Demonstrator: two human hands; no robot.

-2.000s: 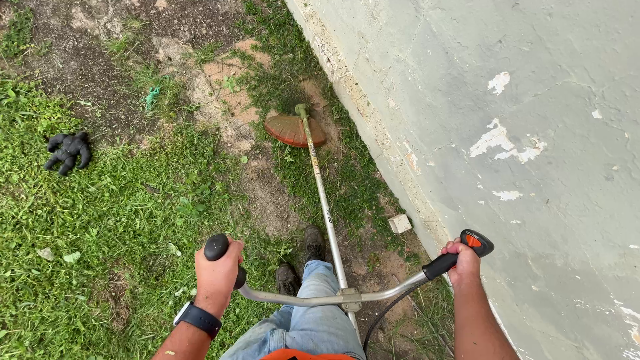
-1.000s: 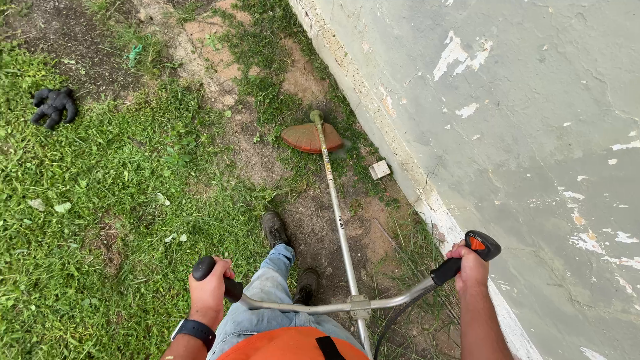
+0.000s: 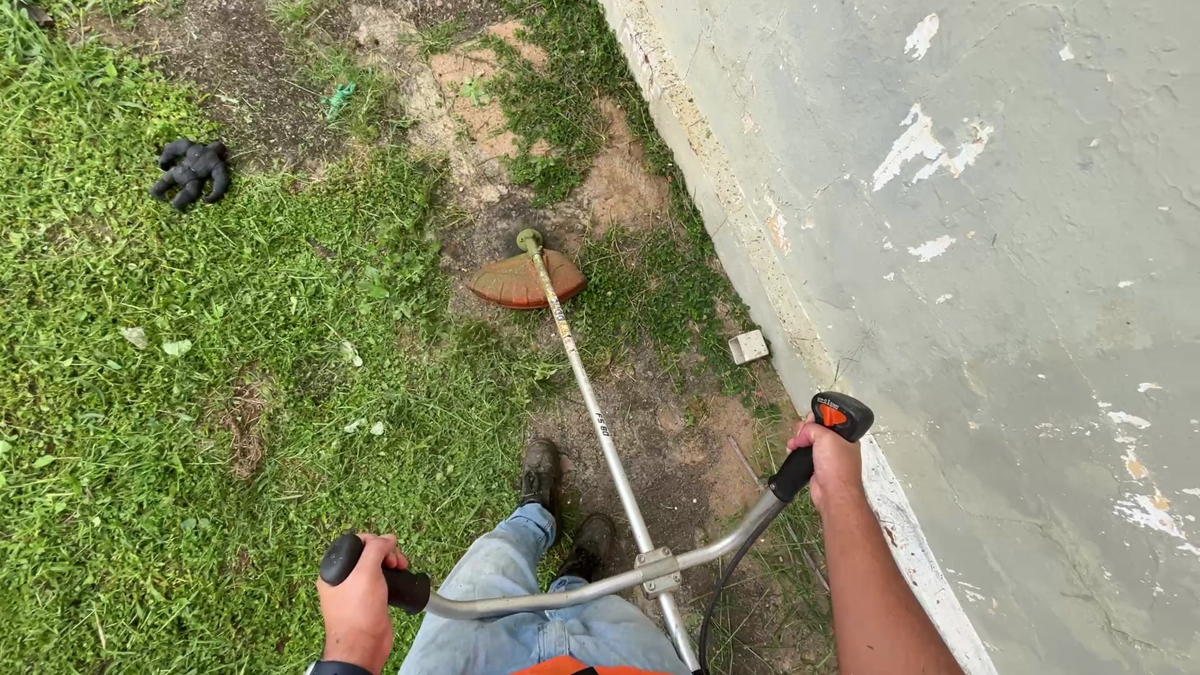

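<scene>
A brush cutter's metal shaft (image 3: 609, 450) runs up from my body, with a curved metal handlebar (image 3: 534, 602) clamped across it. At the bar's left end my left hand (image 3: 359, 595) is closed around the black rubber grip. My right hand (image 3: 830, 459) holds the black control handle (image 3: 841, 416), which has an orange part on top. The green gear head (image 3: 530, 240) and the orange, dirt-covered guard (image 3: 528, 279) are low over bare soil, left of the grass strip along the wall. The cutting part is hidden under the guard.
A grey painted wall (image 3: 1012, 281) with peeling patches slants down the right side. A small white block (image 3: 748, 347) lies near its base. On the left are grass (image 3: 281, 375), a black toy figure (image 3: 192, 172) and a green scrap (image 3: 339, 100).
The cutter head has swung left, away from the wall, to the bare soil at the lawn's edge. Both hands have kept their hold on the handlebar.
</scene>
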